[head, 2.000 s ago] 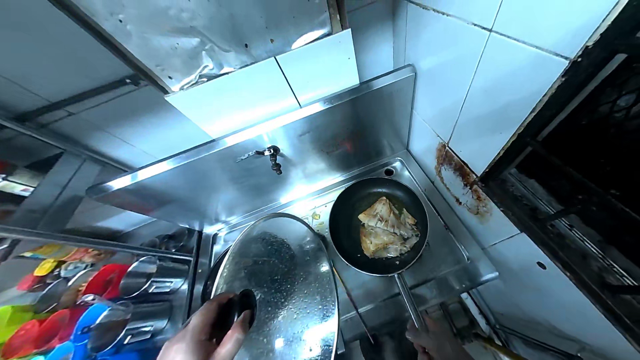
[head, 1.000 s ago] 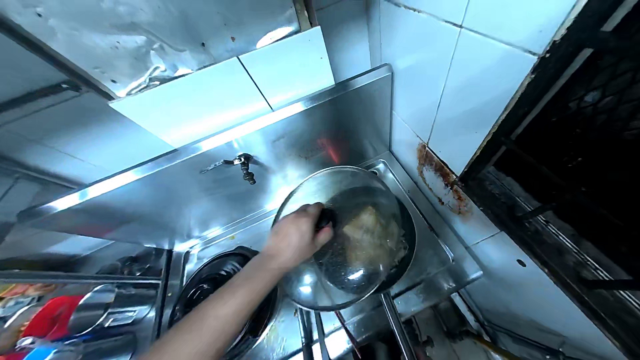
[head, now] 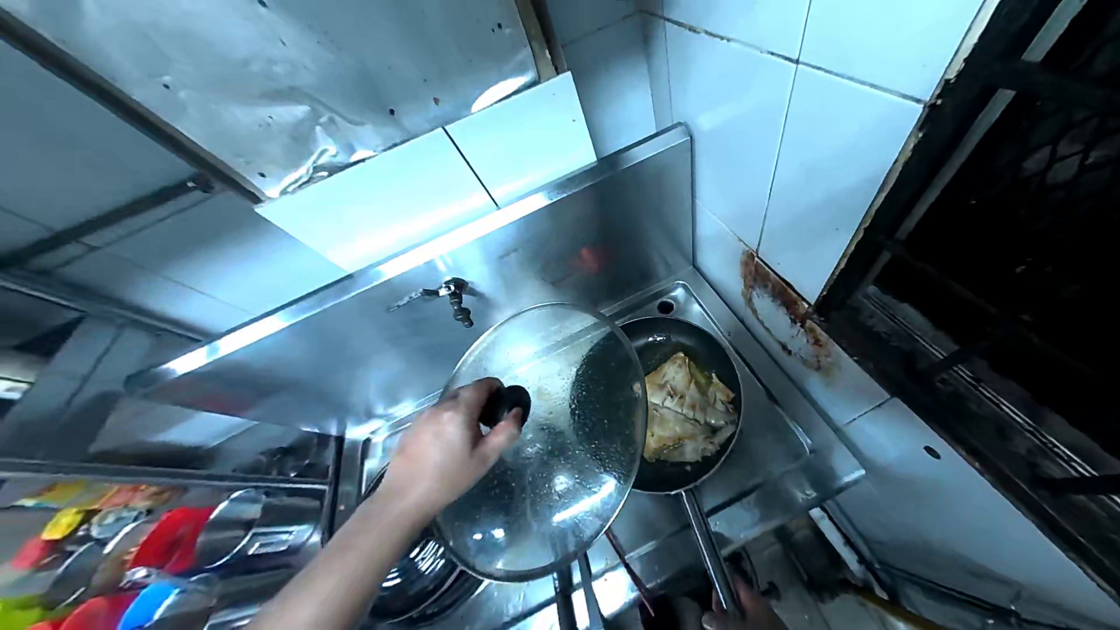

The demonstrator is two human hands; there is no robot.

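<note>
My left hand (head: 446,451) grips the black knob of a round glass lid (head: 560,490), which has droplets on it. The lid is above the stove, and its right edge overlaps the left part of a dark frying pan (head: 656,477). Browned pieces of food (head: 687,411), perhaps fish, lie in the pan. At the bottom edge, my right hand (head: 744,608) holds the pan's metal handle (head: 707,542); part of this hand is cut off by the frame.
A second black pan (head: 416,582) is partly hidden beneath the lid and forearm. Long utensils (head: 591,591) lie at the front. A metal tap (head: 455,302) juts from the steel backsplash (head: 542,254). Colourful cups and bowls (head: 171,538) fill the lower left, and a dark grille (head: 1024,289) stands right.
One second ago the lid covered most of the frying pan; it has moved left with my left hand, exposing the food. Two seconds ago the lid was left of the pan.
</note>
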